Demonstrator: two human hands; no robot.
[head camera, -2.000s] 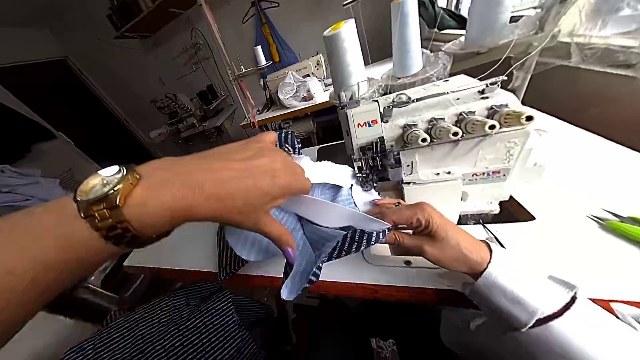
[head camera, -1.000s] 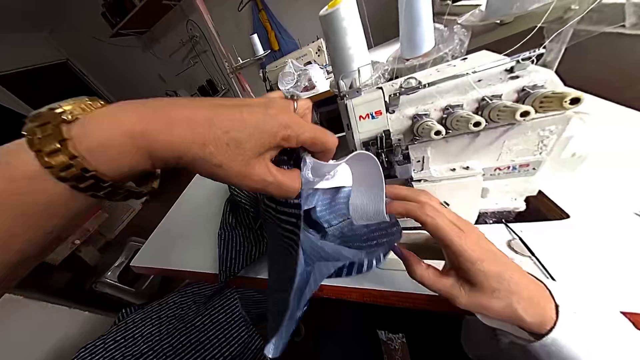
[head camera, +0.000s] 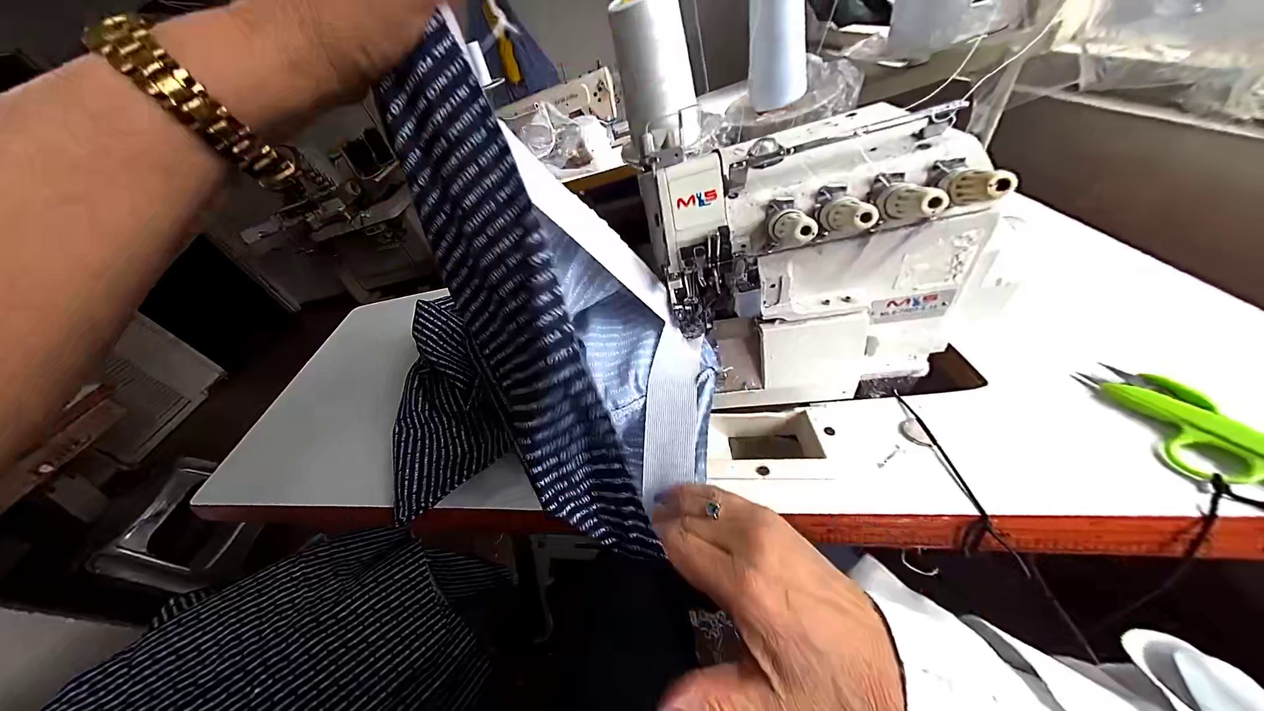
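Observation:
Dark blue striped fabric (head camera: 504, 296) with a white elastic band (head camera: 674, 415) stretches between my two hands. At the top left my left hand (head camera: 326, 39), with a gold watch band (head camera: 178, 89) on the wrist, holds its upper end; those fingertips are cut off by the frame edge. My right hand (head camera: 770, 592), wearing a ring, pinches the lower end of the band and fabric in front of the table's edge. The band runs up to the needle and presser foot area (head camera: 696, 291) of a white overlock sewing machine (head camera: 839, 247).
Green-handled thread snips (head camera: 1185, 415) lie on the white table (head camera: 1106, 296) at the right, with a dark cord (head camera: 948, 459) nearer the machine. Thread cones (head camera: 652, 69) stand behind the machine. More striped fabric (head camera: 296, 622) hangs below the table's front edge.
My left hand has moved up and left, drawing the fabric out long. My right hand has moved down toward the table's front edge. The bunched fabric and band are now stretched out.

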